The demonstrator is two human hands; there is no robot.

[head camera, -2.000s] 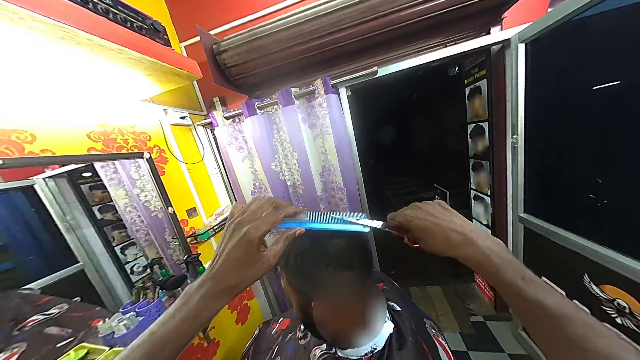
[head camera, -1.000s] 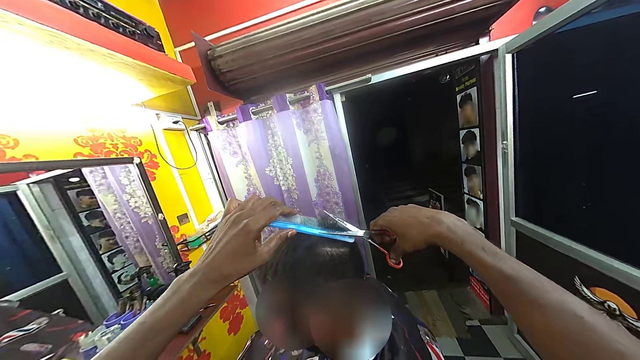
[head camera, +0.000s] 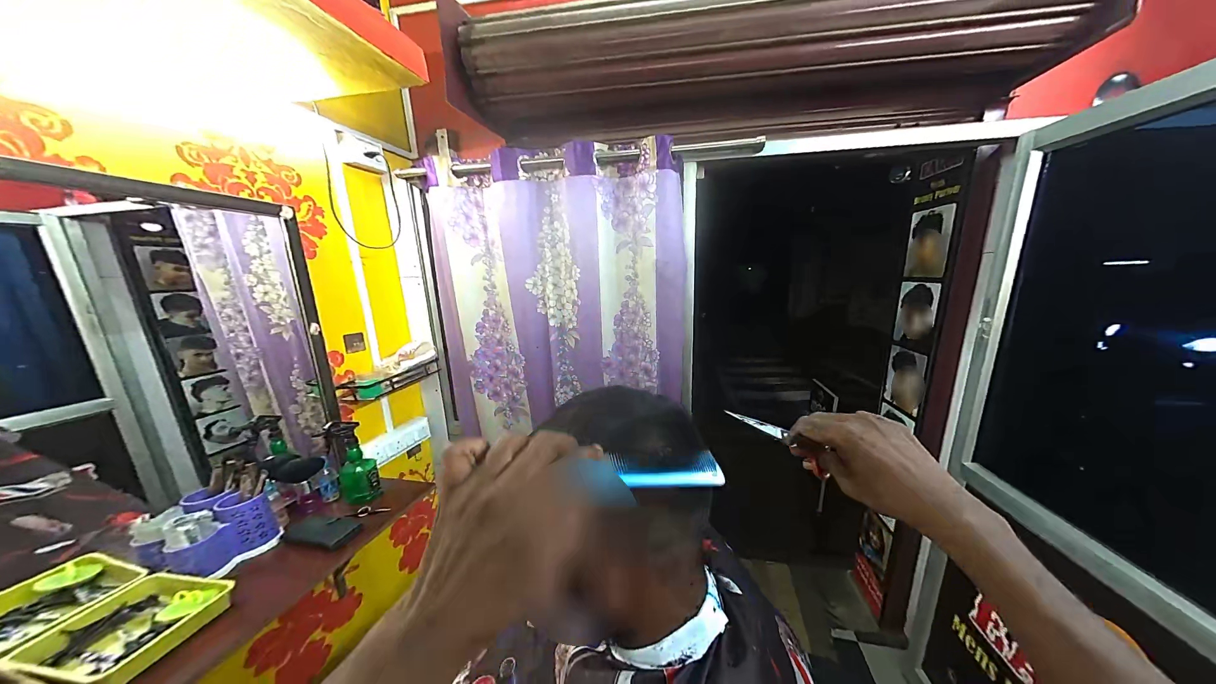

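A seated person's head with short dark hair (head camera: 617, 418) is in the lower middle, above a white neck strip (head camera: 679, 632) and a dark patterned cape (head camera: 750, 608). My left hand (head camera: 518, 532) grips a blue comb (head camera: 670, 471), whose teeth lie against the hair at the side of the head. Part of the comb is hidden by my blurred fingers. Right of the head, my right hand (head camera: 855, 461) holds metal scissors (head camera: 757, 426), blades pointing left and apart from the hair.
At left, a brown counter (head camera: 313, 579) bears yellow trays (head camera: 123, 632), purple baskets (head camera: 249, 521), a green spray bottle (head camera: 359, 475) and a black wallet-like item (head camera: 323, 532). Above it hangs a mirror (head camera: 256, 313). A purple curtain (head camera: 570, 285) and a glass door (head camera: 1111, 342) stand beyond.
The comb has come down from above the head to its side. The scissors, earlier meeting the comb, are now apart from it to the right.
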